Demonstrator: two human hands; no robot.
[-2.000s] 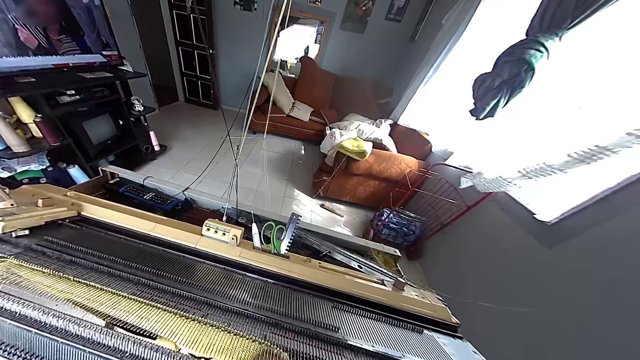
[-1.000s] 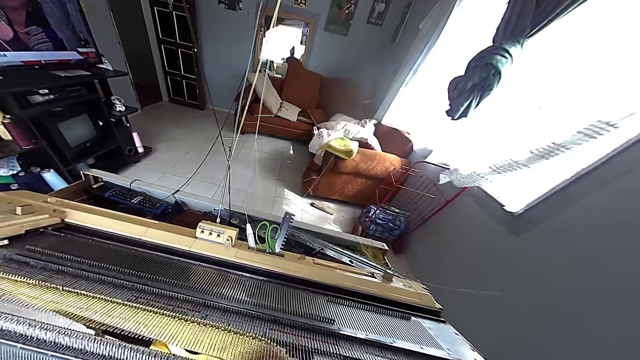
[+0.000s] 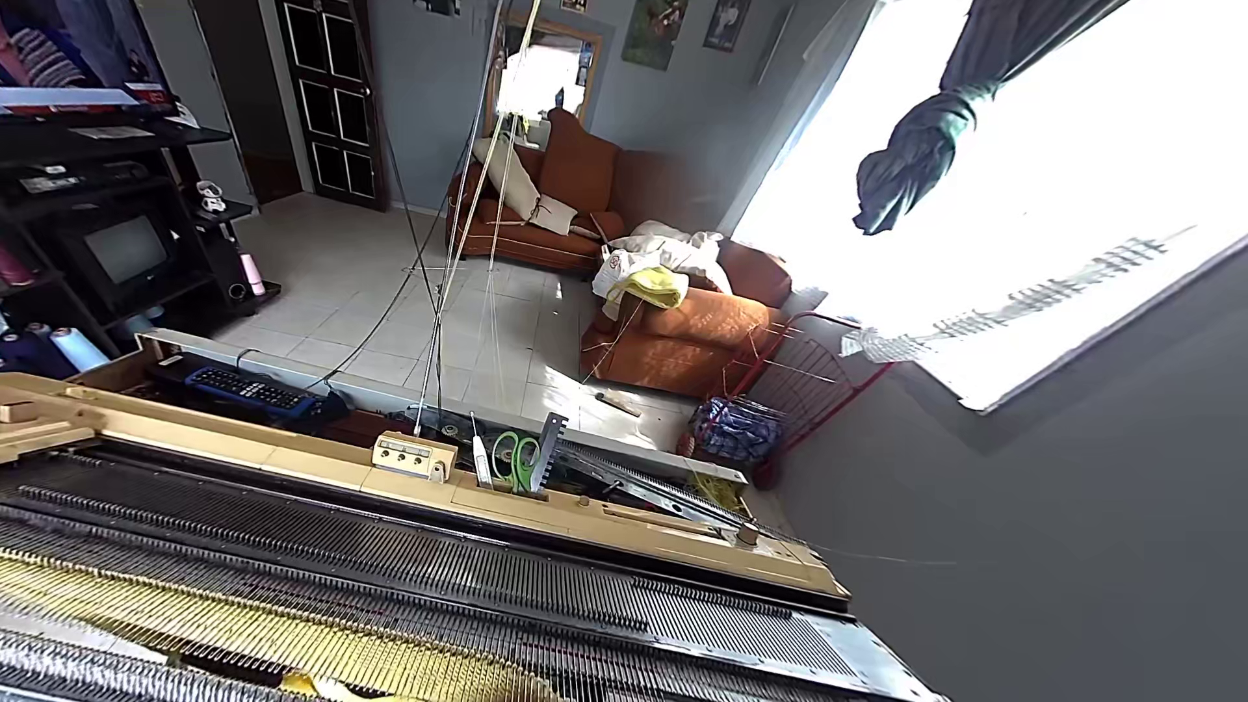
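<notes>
Neither my left hand nor my right hand shows in the head view. Across the bottom lies the needle bed of a knitting machine (image 3: 390,561), its rows of metal needles running from left to right. Yellow knitting (image 3: 253,624) hangs on the nearer needles. A beige row counter (image 3: 413,456) sits on the machine's rear rail, with strands of yarn (image 3: 449,263) rising behind it. Green-handled scissors (image 3: 517,462), a white slim tool (image 3: 481,456) and a toothed comb (image 3: 549,451) stand upright beside the counter.
A remote control (image 3: 249,388) rests in the trough behind the rail. Beyond it are an orange sofa (image 3: 682,341) with cloths, a red wire cart (image 3: 819,390) holding a blue bundle, and a black TV stand (image 3: 97,156). A knotted curtain (image 3: 916,156) hangs at the bright window.
The view has shifted somewhat; the machine, scissors and row counter keep their places relative to each other. Nothing else has plainly changed.
</notes>
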